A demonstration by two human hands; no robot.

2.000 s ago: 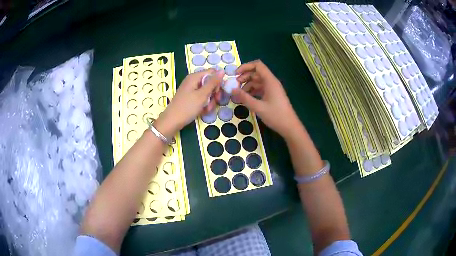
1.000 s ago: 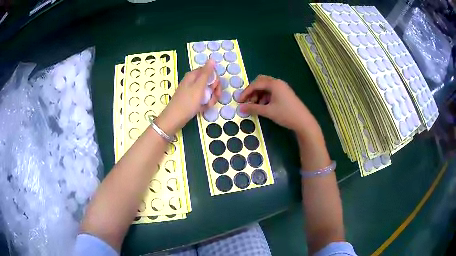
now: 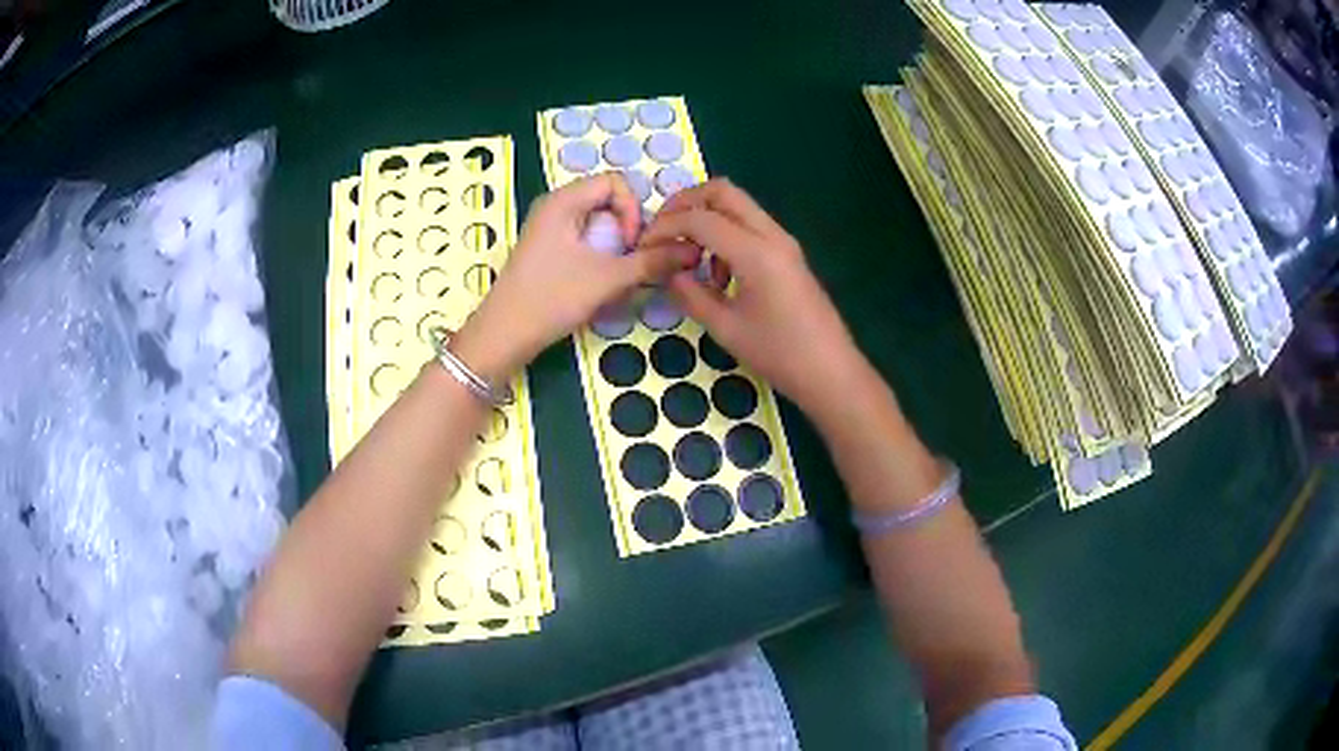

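A cream die-cut sheet with yellow edges (image 3: 674, 540) lies in front of me. Its upper rows hold pale discs; the lower four rows show dark openings, one partly covered by my right hand. My left hand (image 3: 576, 267) holds white discs (image 3: 604, 231) above the sheet's middle. My right hand (image 3: 734, 279) meets the left fingertips over the sheet, fingers bent together; whether it grips a disc is hidden.
Overlapping empty die-cut sheets (image 3: 435, 316) lie left of the working sheet. A clear bag of white discs (image 3: 206, 367) is at far left. A fanned stack of filled sheets (image 3: 1079, 191) stands right, a crumpled clear bag (image 3: 1248, 125) beyond. A white slotted part (image 3: 326, 12) is at the top edge.
My right hand set a disc at the right of the last filled row, then moved up and left to meet my left hand. The white slotted part shows more at the top.
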